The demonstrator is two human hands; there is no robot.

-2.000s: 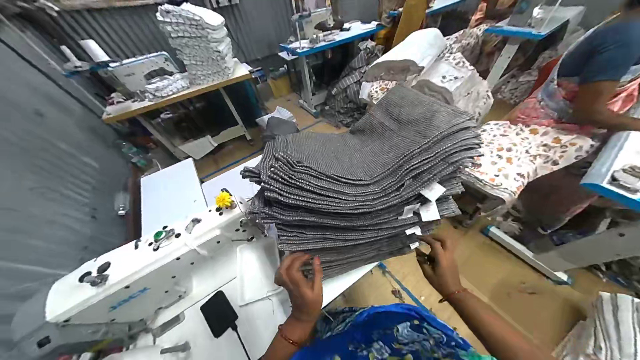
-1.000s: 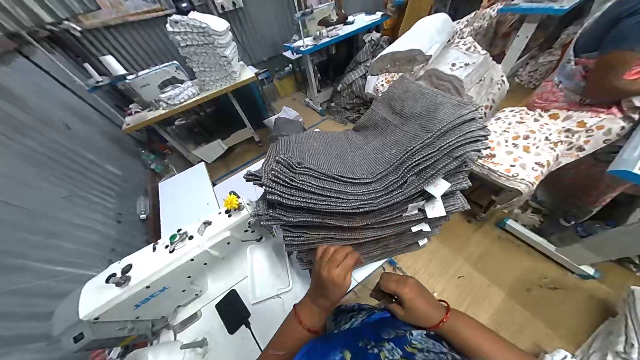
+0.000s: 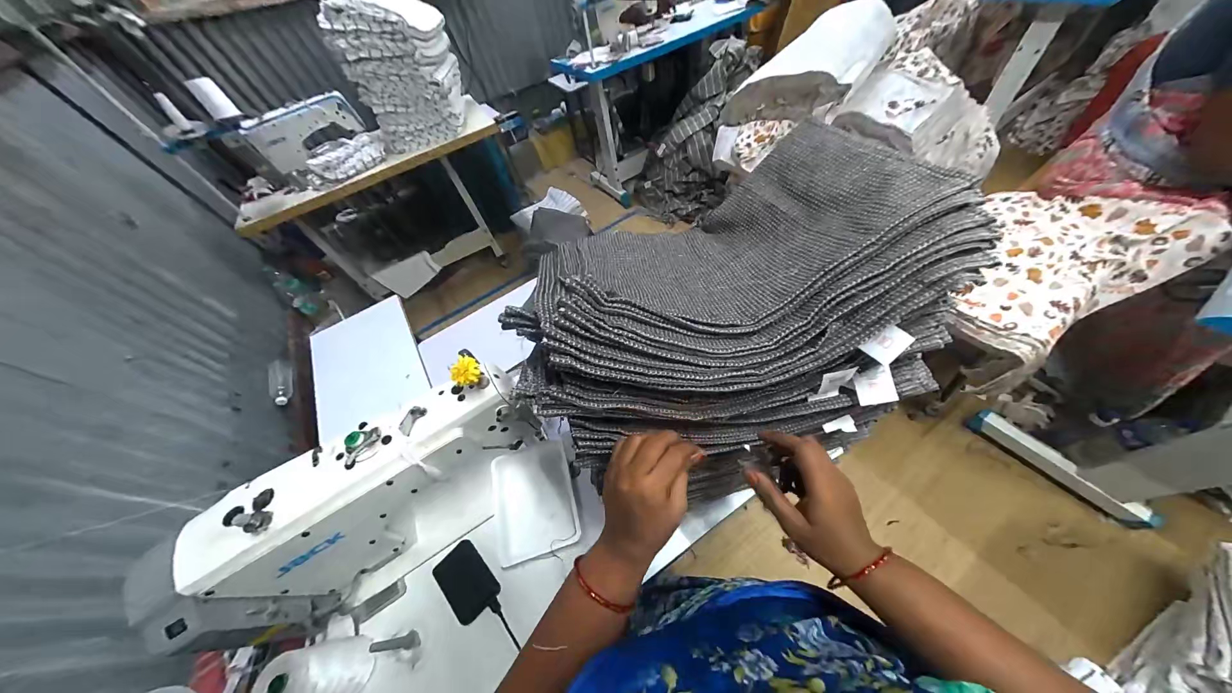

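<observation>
A tall stack of folded dark grey woven fabric pieces [image 3: 731, 298] lies on the white sewing table, with several white labels [image 3: 876, 383] hanging from its right edge. My left hand [image 3: 647, 486] is at the stack's lower front edge, fingers bent and fingertips together; whether it pinches anything is unclear. Just right of it, my right hand [image 3: 808, 496] holds a small dark metallic tool [image 3: 778, 470], possibly thread snips, near the lowest layers. To the left of both hands stands a white Jack sewing machine [image 3: 356, 491] with a yellow flower on top.
A white tray [image 3: 535, 504] and a black phone-like device [image 3: 466, 581] with a cable lie on the table. Another sewing table [image 3: 366, 179] bears a white fabric stack [image 3: 395, 82]. Printed cloth [image 3: 1088, 260] is at the right, near a person and a metal table foot [image 3: 1059, 469].
My hands, low and spread apart two seconds ago, have come closer together at the front of the stack. The small dark tool in my right hand now points toward the fabric.
</observation>
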